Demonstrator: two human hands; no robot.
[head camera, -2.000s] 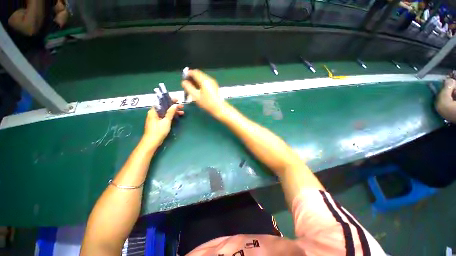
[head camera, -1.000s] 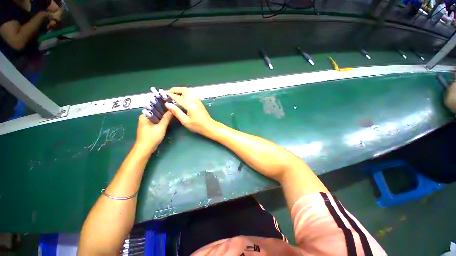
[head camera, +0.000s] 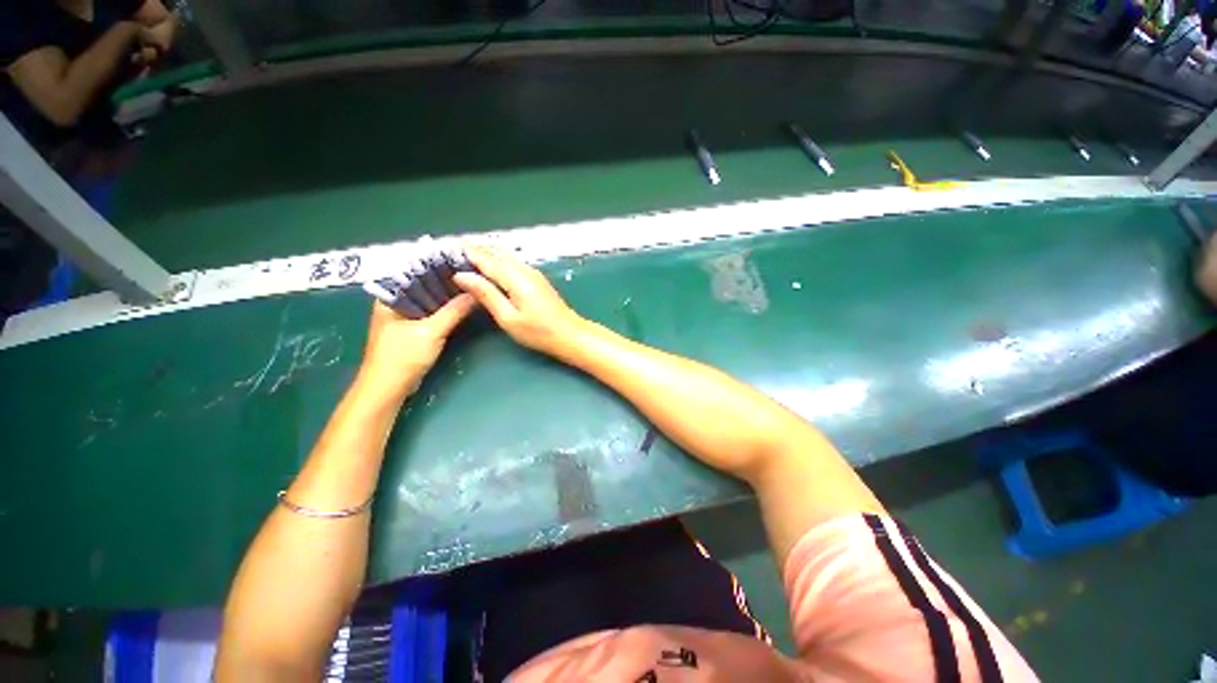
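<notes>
A bunch of several dark pen-shaped units (head camera: 423, 286) with pale ends is held at the inner edge of the worktop, beside the white guide rail. The pale ends point up and away, fanned in a row. My left hand (head camera: 404, 336) grips the bunch from below and the left. My right hand (head camera: 521, 299) is closed against the bunch's right side, its fingers on the units. The lower parts of the units are hidden by my hands.
Beyond the guide rail (head camera: 641, 230), single units (head camera: 810, 150) lie spaced on the green conveyor (head camera: 587, 167), near a yellow item (head camera: 913, 175). A blue bin (head camera: 422, 640) with packed units is low left. A blue stool (head camera: 1088, 500) stands right. Other people are at both sides.
My right hand has come back from the belt side and joined the left at the bunch. The bunch now shows more units, spread in a more even row.
</notes>
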